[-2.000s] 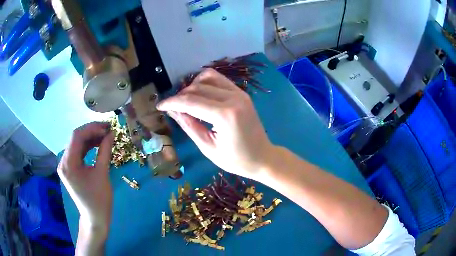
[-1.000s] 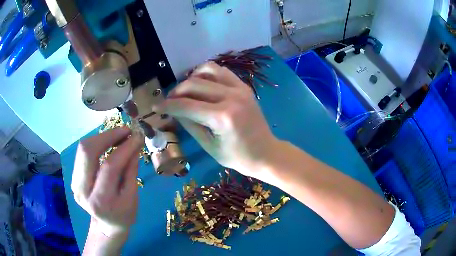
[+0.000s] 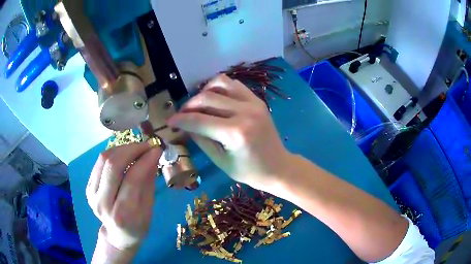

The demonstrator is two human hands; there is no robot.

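Note:
My left hand (image 3: pixel 124 188) pinches a small gold brass terminal (image 3: pixel 154 141) between thumb and fingertips, at the electrodes. My right hand (image 3: pixel 235 129) pinches a thin dark red lead wire (image 3: pixel 160 128), its free end pointing left toward the terminal. Whether wire and terminal touch is too small to tell. The round upper electrode holder (image 3: pixel 123 107) is just above and left of the fingertips. The lower electrode holder (image 3: pixel 179 172) with its whitish patch lies just below them. The electrode tips are partly hidden by the fingers.
Finished pieces (image 3: pixel 232 221) lie heaped at front centre on the teal mat (image 3: pixel 315 206). Bare terminals (image 3: pixel 124 138) lie behind my left hand. Lead wires (image 3: pixel 263 75) lie behind my right hand. A black knob (image 3: pixel 49 94) is left, a control box (image 3: pixel 382 85) and blue bins (image 3: pixel 330 93) right.
My left hand has moved right and up from the terminal heap to the electrodes, and a gold terminal now shows in its fingertips. My right hand stays near the electrodes; its wire now shows clearly.

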